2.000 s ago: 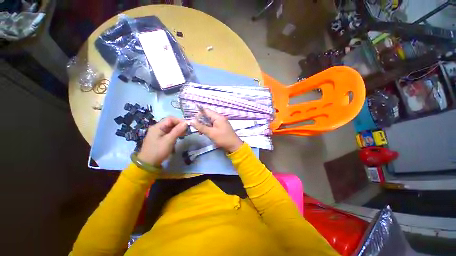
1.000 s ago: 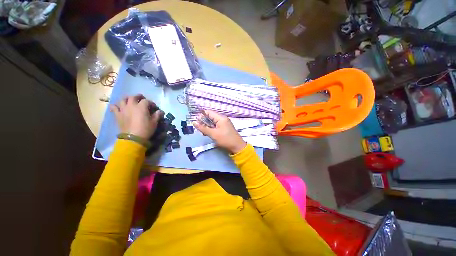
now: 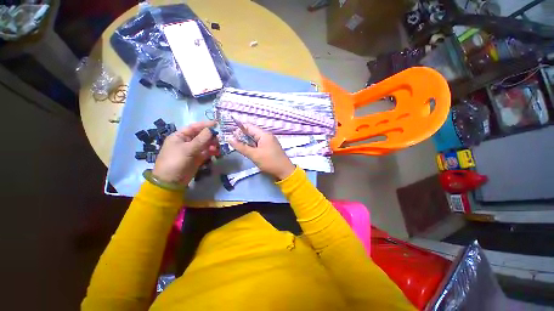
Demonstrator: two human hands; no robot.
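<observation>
My left hand (image 3: 184, 153) pinches a small black piece (image 3: 214, 132) between thumb and fingertips. My right hand (image 3: 262, 150) is just right of it, over the near end of the bundle of white and pink-purple strips (image 3: 279, 112). Its fingers are closed around a thin dark, pointed thing (image 3: 240, 126), too small to name. Loose black pieces (image 3: 147, 143) lie left of and partly under my left hand. A fitted white strip with a black end piece (image 3: 227, 181) lies nearest me. Whether the held piece touches a strip is hidden by my fingers.
The pale blue board (image 3: 135, 176) lies on the round wooden table (image 3: 276, 37). A clear bag with dark contents (image 3: 138, 37) and a bright-screened phone (image 3: 193, 58) are at the back left. Tan loops (image 3: 118, 93) lie left. An orange chair back (image 3: 401, 111) meets the table at right.
My left hand has come from the black pile to beside my right hand, holding a black piece. My right hand has stayed near the strip ends. The view has shifted slightly.
</observation>
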